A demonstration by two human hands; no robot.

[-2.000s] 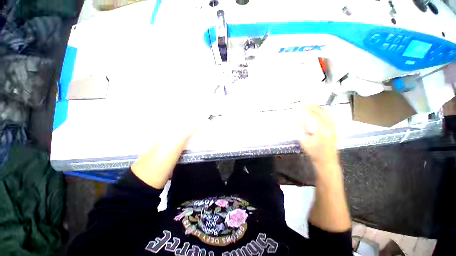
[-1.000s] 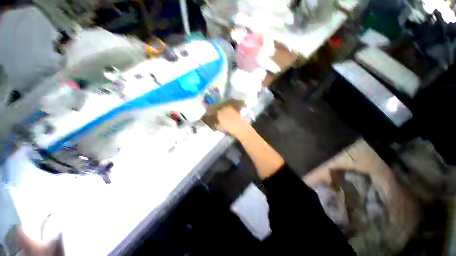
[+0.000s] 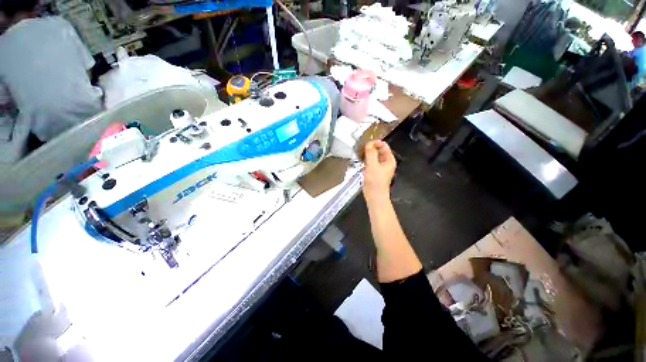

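My right hand (image 3: 379, 168) is raised at the right end of the sewing table, thumb and fingertips close together. A brown piece (image 3: 365, 138) shows just behind the fingertips; I cannot tell whether they grip it. Another brown, angled-end piece or stack (image 3: 324, 177) lies on the table edge below the control panel. The white and blue JACK sewing machine (image 3: 212, 159) stands left of my hand. Its presser foot area (image 3: 166, 251) has no hand at it. My left hand is not clearly visible; a pale blurred shape (image 3: 44, 338) at the lower left cannot be identified.
A pink thread cone (image 3: 358, 93) stands behind the machine's right end, near a yellow-orange round item (image 3: 239, 88). A person in grey (image 3: 46, 78) is at the upper left. A white bench (image 3: 520, 152) and a board with cloth pieces (image 3: 489, 283) are at the right.
The view has swung right from the needle area to the table's right end. My right hand, lately over the brown stack, has moved up and right, off it.
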